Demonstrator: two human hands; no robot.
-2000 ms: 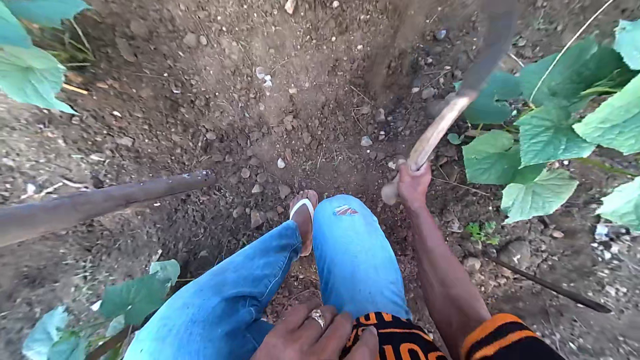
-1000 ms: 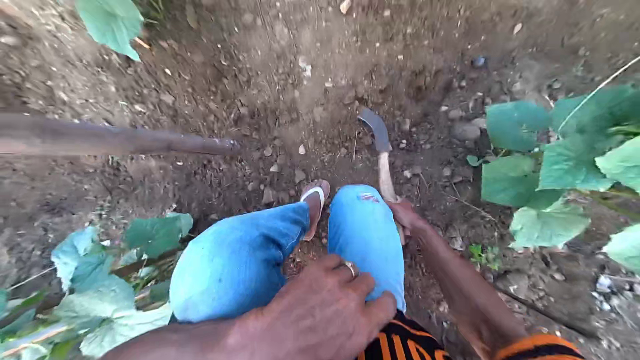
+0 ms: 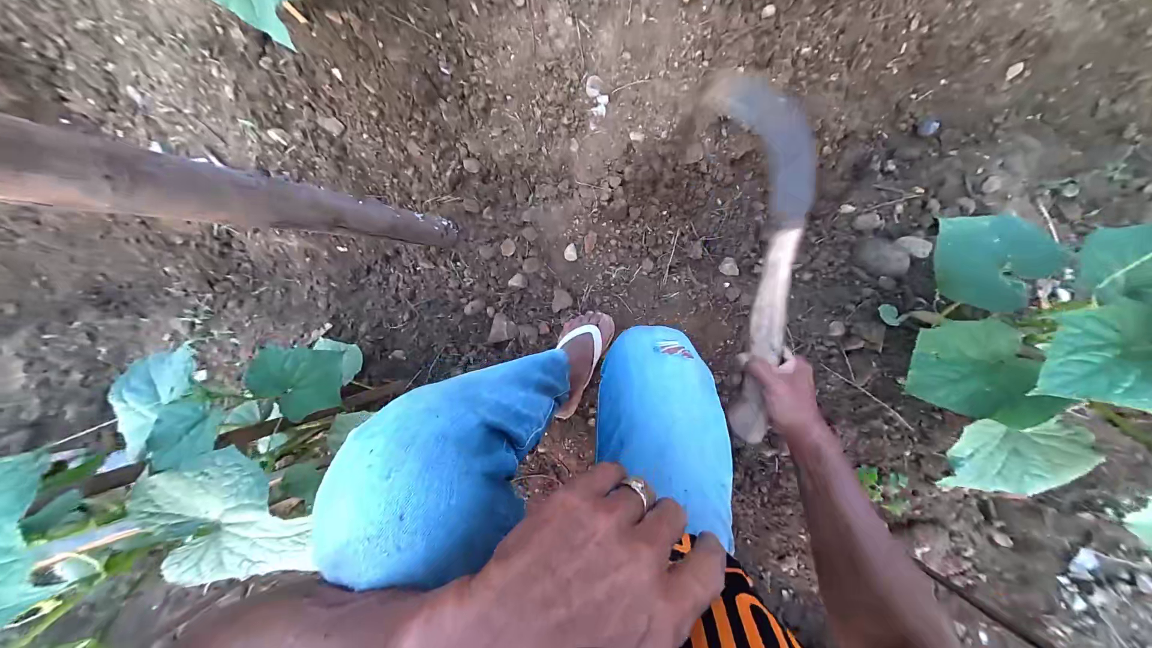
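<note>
A sickle-like tool point(image 3: 776, 270) with a curved metal blade and a pale wooden handle is gripped near the handle's lower end by my right hand point(image 3: 785, 391). Its blade is blurred and points up and to the left over stony brown soil point(image 3: 630, 162). My left hand point(image 3: 603, 558), with a ring on one finger, rests across the thigh of my blue jeans point(image 3: 661, 414) beside a black and orange garment. Nothing shows in this hand, though its palm is hidden. A foot in a sandal with a white strap point(image 3: 589, 337) is on the ground between my knees.
A thick wooden pole point(image 3: 225, 193) comes in from the left edge. Broad-leaved green plants point(image 3: 990, 360) grow on the right, and more leaves point(image 3: 216, 513) spread at the lower left. Stones point(image 3: 880, 256) lie in the soil, and a thin stick runs along the lower right.
My right hand has kept hold of the tool throughout; its blade was sharp and near my knee one second ago and is blurred and farther out now. My left hand still rests on my leg.
</note>
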